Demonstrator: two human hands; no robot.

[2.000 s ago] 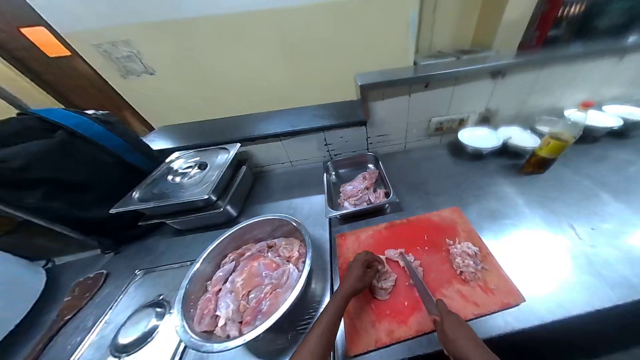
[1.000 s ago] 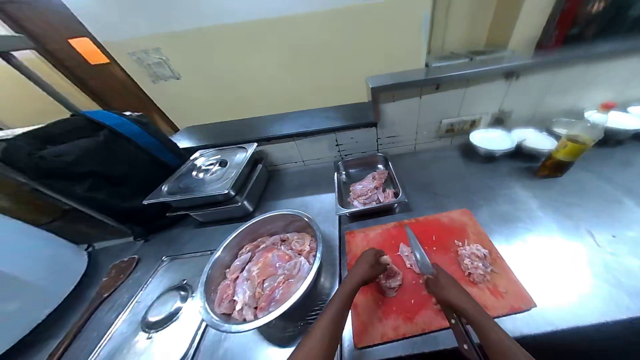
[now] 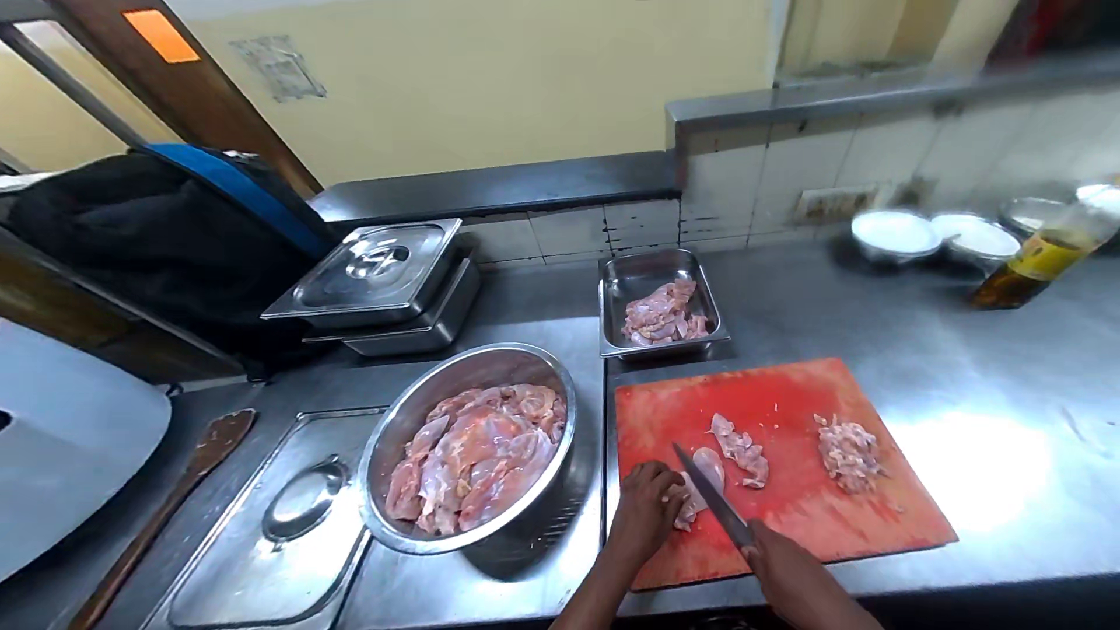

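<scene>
On a red cutting board (image 3: 805,521), my left hand (image 3: 649,507) holds the left end of a piece of raw meat (image 3: 710,471). My right hand (image 3: 774,560) grips the handle of a kitchen knife (image 3: 713,499), whose blade lies across that piece with its tip pointing up and left. Just right of the blade is a separate strip of raw meat (image 3: 745,455). A small heap of chopped meat (image 3: 850,453) sits on the board's right part.
Left of the board stands a steel bowl (image 3: 564,385) of raw meat. Behind is a steel pan (image 3: 710,328) with more meat. Lidded steel pans (image 3: 394,302), a wooden spoon (image 3: 188,481), white-topped bowls (image 3: 897,234) and a bottle of brown liquid (image 3: 1028,267) are around.
A strip of meat now lies apart, right of the knife. The knife blade has moved onto the piece in my left hand; a second earlier it was right of it.
</scene>
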